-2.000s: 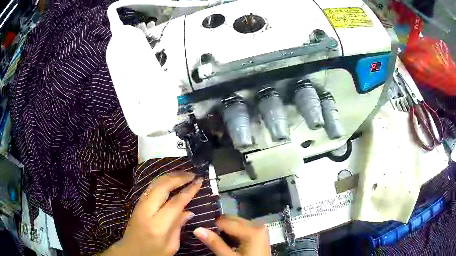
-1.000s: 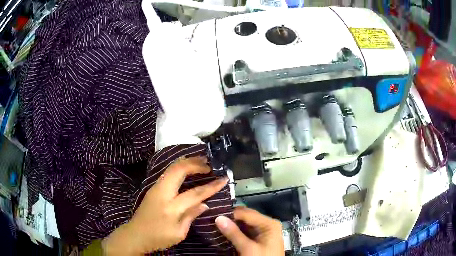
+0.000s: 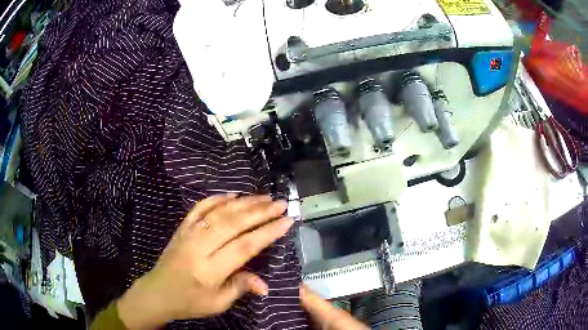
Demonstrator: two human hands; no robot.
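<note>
The dark striped garment piece runs along the left of the white overlock machine, its right edge passing by the dark presser foot area. My left hand lies palm down on the cloth with fingers stretched toward that edge, just in front of the foot. My right hand is cut off by the bottom edge of the picture; a finger touches the cloth's right edge, but its grip is hidden.
A big heap of striped cloth fills the left. Grey tension knobs line the machine front, above a dark recess with a twisted strand. At right are a cream cloth, red-handled scissors and a blue basket.
The cloth has moved past the foot and now extends behind it. My left hand has flattened over the cloth. My right hand has moved down, mostly out of view. The camera view has shifted.
</note>
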